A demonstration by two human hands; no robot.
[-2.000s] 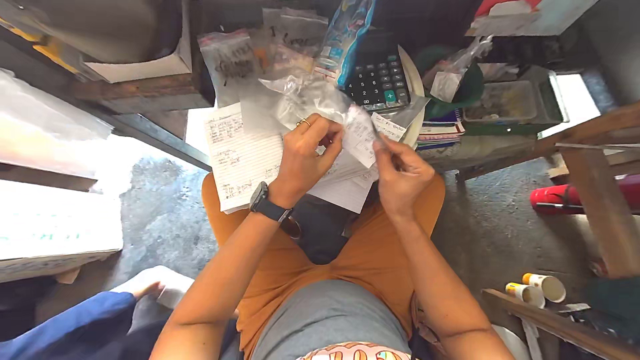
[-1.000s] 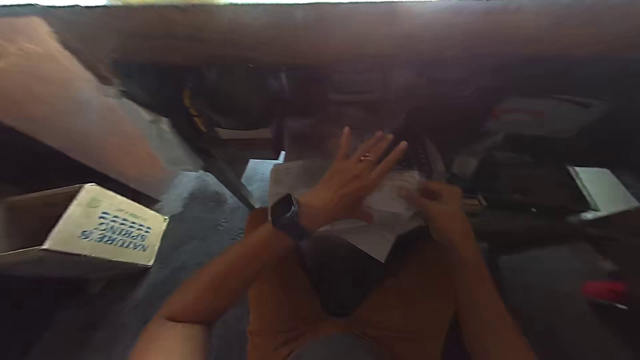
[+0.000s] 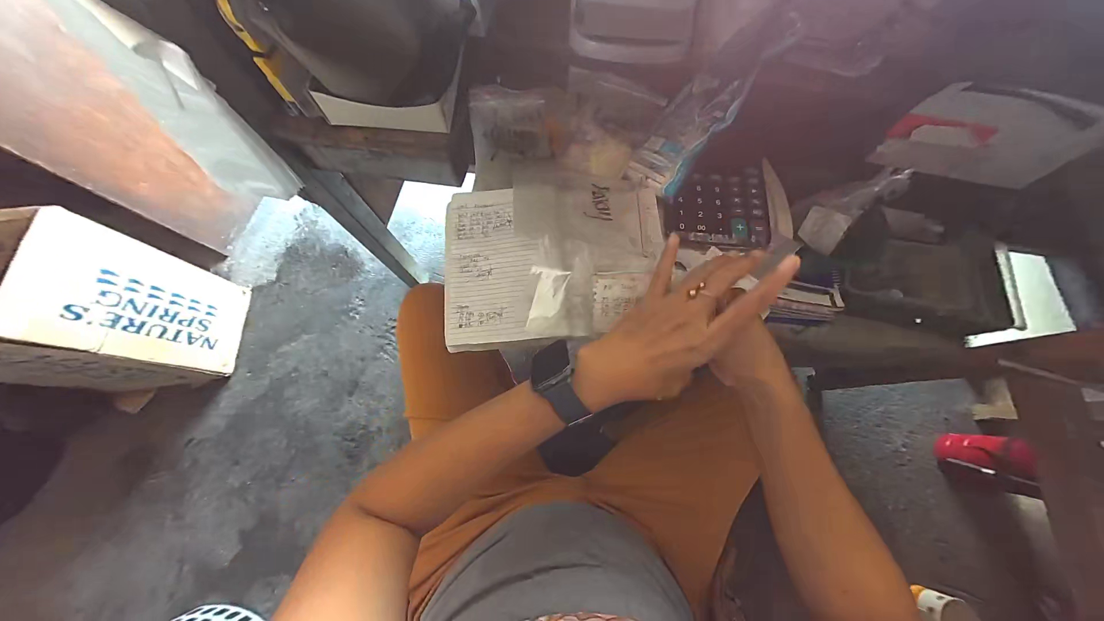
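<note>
My left hand [image 3: 660,332], with a ring and a smartwatch [image 3: 561,379] on its wrist, lies across my right hand with its fingers spread. Most of my right hand [image 3: 746,345] is hidden beneath it. A small dark flat strip [image 3: 774,257] shows by the fingertips; which hand has it I cannot tell. Left of the hands, an open ruled notebook [image 3: 474,285] bears handwriting. On it rest a clear plastic bag [image 3: 578,224] with marker writing and a small white paper [image 3: 548,297]. A written slip [image 3: 617,297] touches my left hand's side. Beyond the fingers sits a black calculator [image 3: 716,203].
Several plastic bags [image 3: 509,121] lie behind the notebook. Stacked booklets [image 3: 806,297] are right of my hands. A Nature's Spring cardboard box [image 3: 129,302] stands on the floor at left. A red cylindrical object [image 3: 983,453] is at lower right, near a wooden post [image 3: 1052,466].
Two seconds ago my hands were apart, over a clear bag and papers; now my left hand overlaps my right. The bag lies on the notebook. The view swung in between.
</note>
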